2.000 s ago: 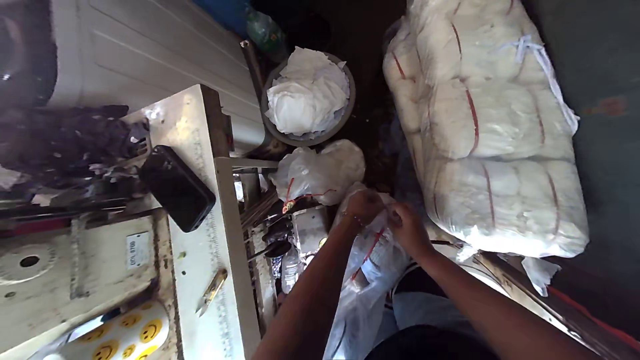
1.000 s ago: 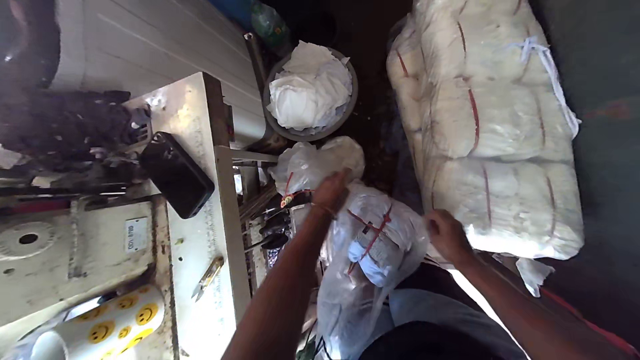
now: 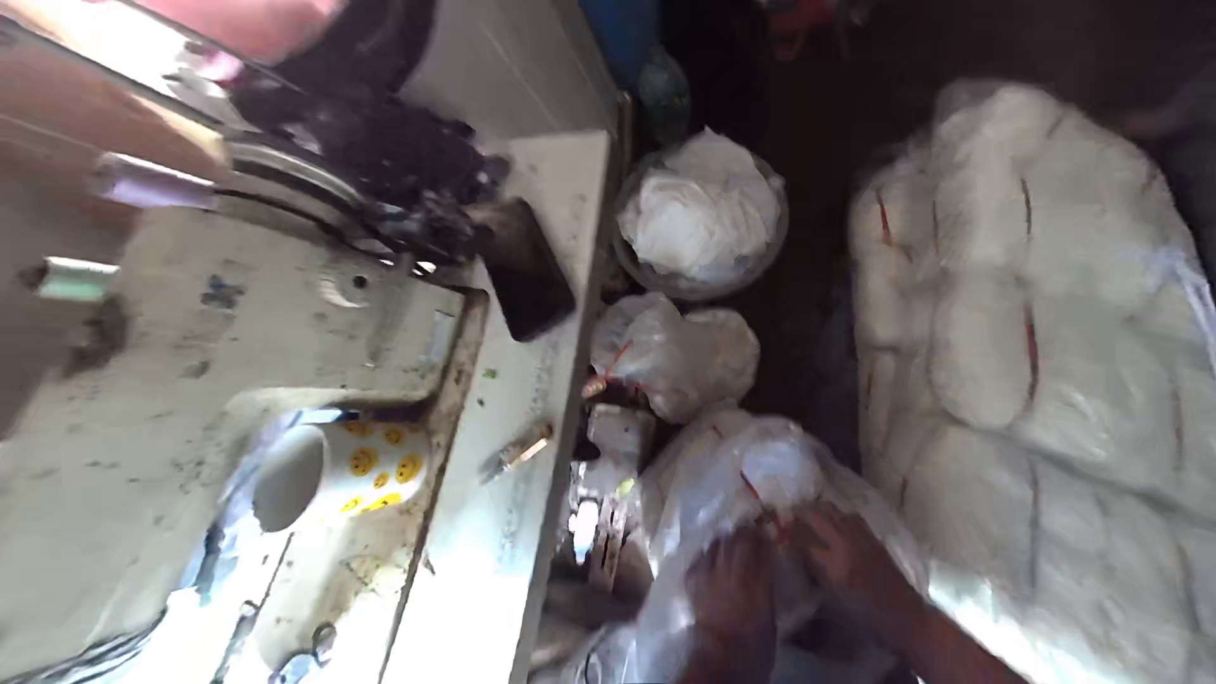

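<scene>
A clear plastic bag (image 3: 684, 503) with a pale bundle tied by red string (image 3: 750, 484) lies low in the centre. My left hand (image 3: 736, 579) is on the bag just below the string. Close beside it, my right hand (image 3: 836, 546) touches the bundle near the string. Both hands are blurred, and their fingertips are partly hidden, so their hold is unclear. Just above lies another clear bag (image 3: 674, 351) with pale contents and red string.
A round tub (image 3: 781, 223) holds white cloth (image 3: 703, 209). Large wrapped white bundles (image 3: 1073, 351) stand at the right. At the left are a sewing machine (image 3: 190, 332), a smiley-patterned mug (image 3: 380, 465), a smartphone (image 3: 522, 266) and small thread snips (image 3: 518, 451) on the table edge (image 3: 494, 532).
The view has turned to the left. My hands, apart on either side of the bundle one second ago, have come together over it.
</scene>
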